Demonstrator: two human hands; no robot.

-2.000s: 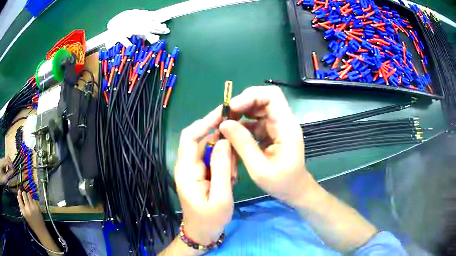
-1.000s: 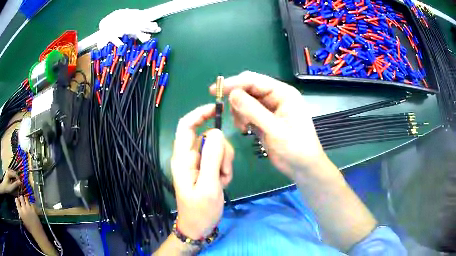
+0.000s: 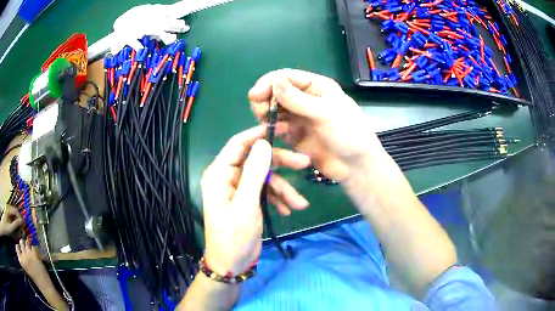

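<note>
My left hand (image 3: 240,188) holds a black cable (image 3: 266,212) between thumb and fingers; its tail hangs down towards my lap. A small bit of blue shows beside the cable between the left fingers. My right hand (image 3: 322,118) is above and to the right, its thumb and index finger pinching the cable's upper end. Only a little of the gold-coloured tip (image 3: 274,102) shows between those fingertips; the rest is hidden. The cable stands nearly upright.
A pile of blue-red-ended leads (image 3: 149,146) lies left. Loose black cables (image 3: 438,143) lie right, below a black tray (image 3: 426,87) of blue-red pieces. A white glove (image 3: 146,25) lies beyond the pile. A bench machine (image 3: 58,152) and another person's hands (image 3: 29,255) are far left.
My right fingers have closed over the gold tip, which stood bare above the hands before. The cable tail now shows below my left hand. The view has shifted slightly.
</note>
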